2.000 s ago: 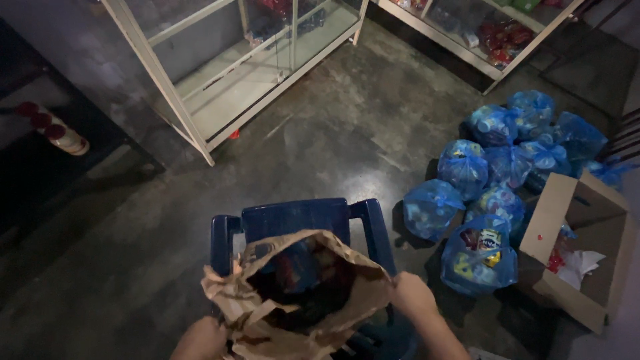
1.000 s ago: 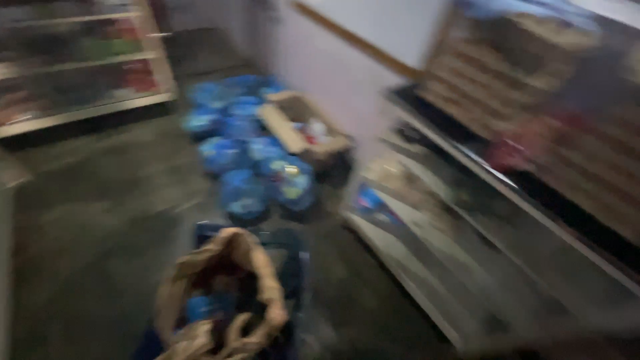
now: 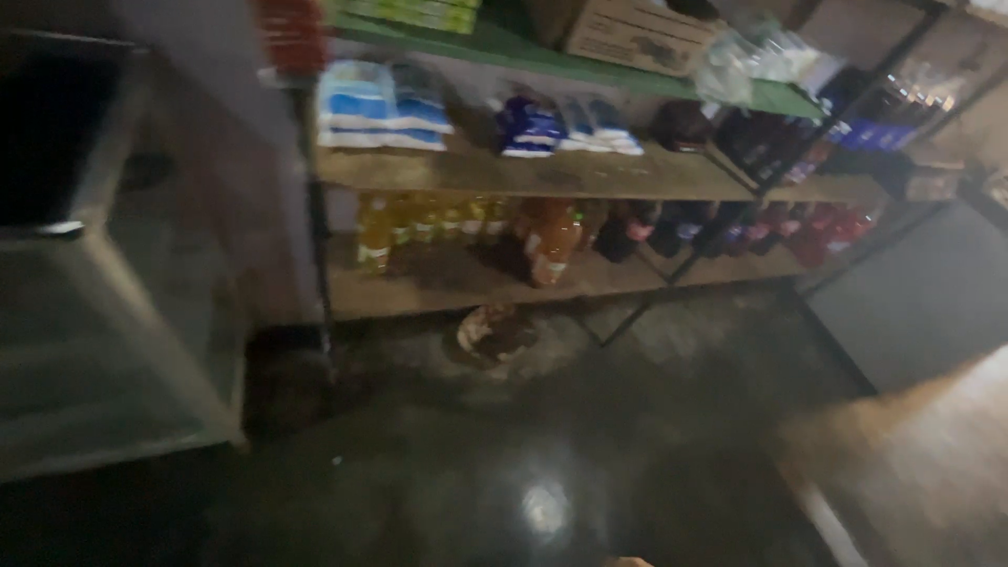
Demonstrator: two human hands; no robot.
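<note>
A small blurred patch of skin, perhaps part of my right hand [image 3: 628, 561], shows at the bottom edge; its fingers and anything in it are out of frame. My left hand is out of view. Ahead stands a shelf rack with a wooden shelf [image 3: 551, 169] bearing blue and white packets [image 3: 358, 106] and dark blue packets [image 3: 529, 127]. Below them, the lowest shelf [image 3: 441, 287] holds yellow bottles [image 3: 375, 236], an orange bottle [image 3: 554, 244], dark bottles [image 3: 622, 230] and red bottles [image 3: 827, 232]. The view is blurred.
A pale-framed glass cabinet [image 3: 150, 315] stands at the left. On the green top shelf [image 3: 512, 51] are a cardboard box [image 3: 638, 35] and clear plastic bags [image 3: 728, 67]. A round, brownish object [image 3: 496, 335] lies on the dark floor [image 3: 441, 472] under the rack. A grey panel [image 3: 906, 291] stands at right.
The view has swung away to the shelf rack. The brown paper bag, which both hands held over the blue chair two seconds ago, is out of view, as are the blue bags.
</note>
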